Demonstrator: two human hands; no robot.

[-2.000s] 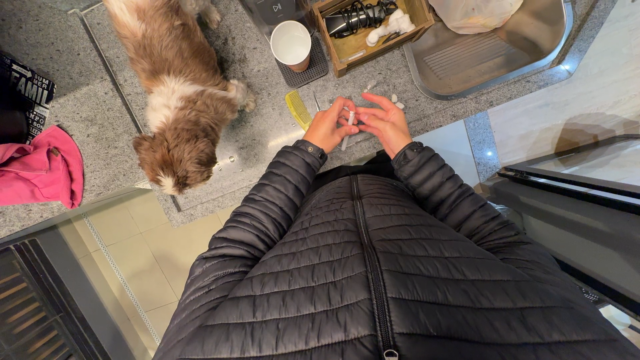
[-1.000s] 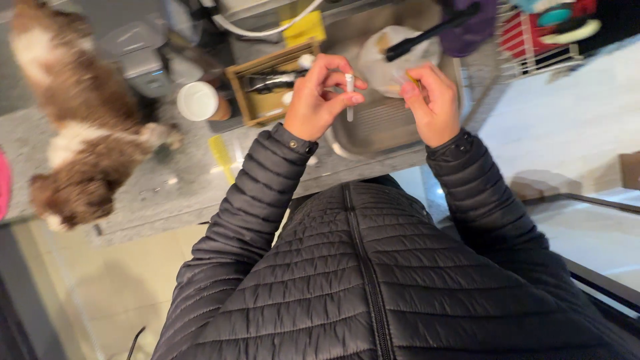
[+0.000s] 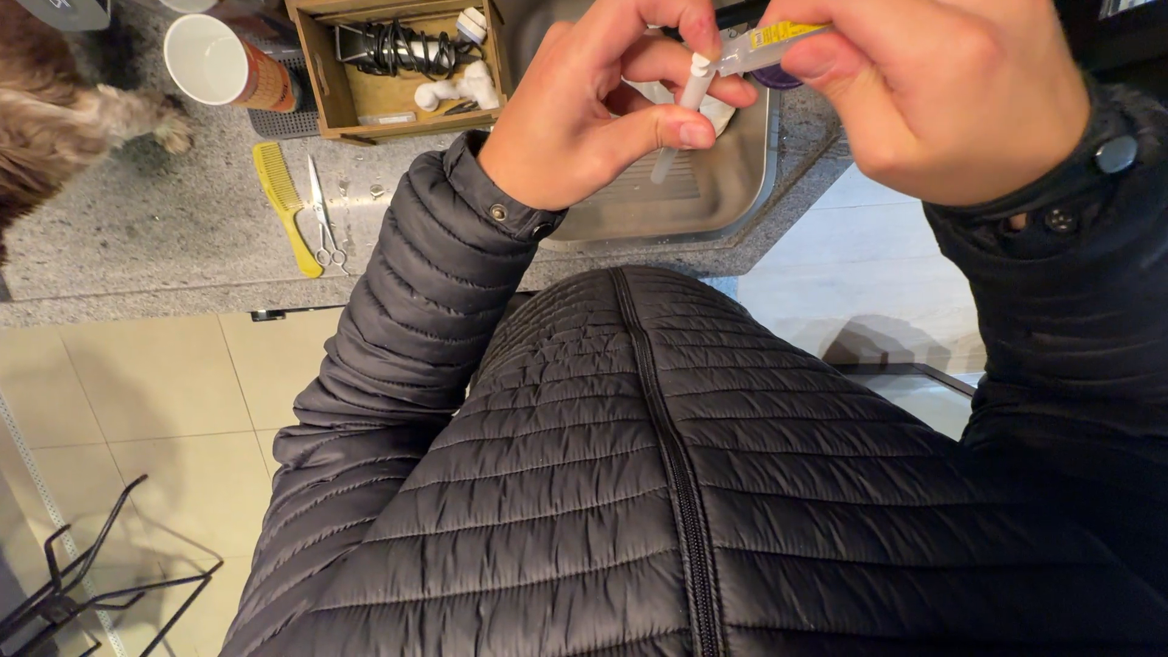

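My left hand (image 3: 602,109) pinches a slim white plastic tube (image 3: 696,87) between thumb and fingers, above the sink's right part. In my right hand (image 3: 949,91) is a small clear plastic bottle with a yellow label (image 3: 776,38), its tip touching or very close to the tube's top. Whether liquid passes between them cannot be seen. Left of my left sleeve, a yellow comb (image 3: 281,205) and a pair of metal scissors (image 3: 321,214) lie on the granite counter.
A metal sink (image 3: 721,205) lies below my hands. A wooden box (image 3: 333,123) holds a corded black device and white pieces. Beside it stands a paper cup (image 3: 208,59). A brown and white dog's paw (image 3: 169,126) rests on the counter. A black metal rack (image 3: 64,602) stands lower left.
My hands were together over the counter two seconds ago, then apart near the sink with the tube in my left. Now they meet at the tube's top. The view has shifted.
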